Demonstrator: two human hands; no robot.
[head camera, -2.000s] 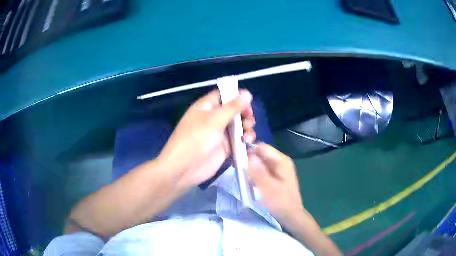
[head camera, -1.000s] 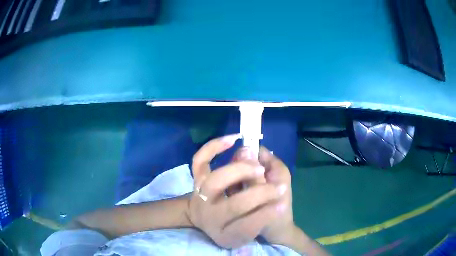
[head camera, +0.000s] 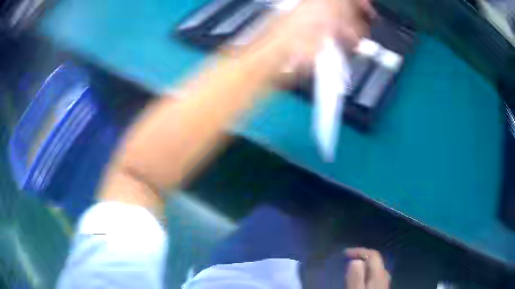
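Observation:
My left hand (head camera: 322, 39) is blurred at the top, over the black tray (head camera: 361, 119). A white tube-like unit (head camera: 328, 107) hangs from it, its narrow end pointing down past the tray's near edge. The fingers and the unit's upper end are smeared, so the grip is only partly seen. Other white units with chunky ends (head camera: 372, 82) lie on the tray beside the hand. My right hand (head camera: 367, 272) is at the bottom, below the bench, cut off by the frame edge. Its fingers are curled, and whether it holds anything cannot be told.
The teal bench (head camera: 435, 163) runs diagonally, its front edge crossing the middle and falling to the right. A blue basket (head camera: 56, 135) stands at the left, below the bench. Another dark object (head camera: 508, 180) is cut off at the right edge.
The view has swung towards the tray. My left hand has left my right hand and reached up and forward with the white unit. My right hand is now low at the bottom edge.

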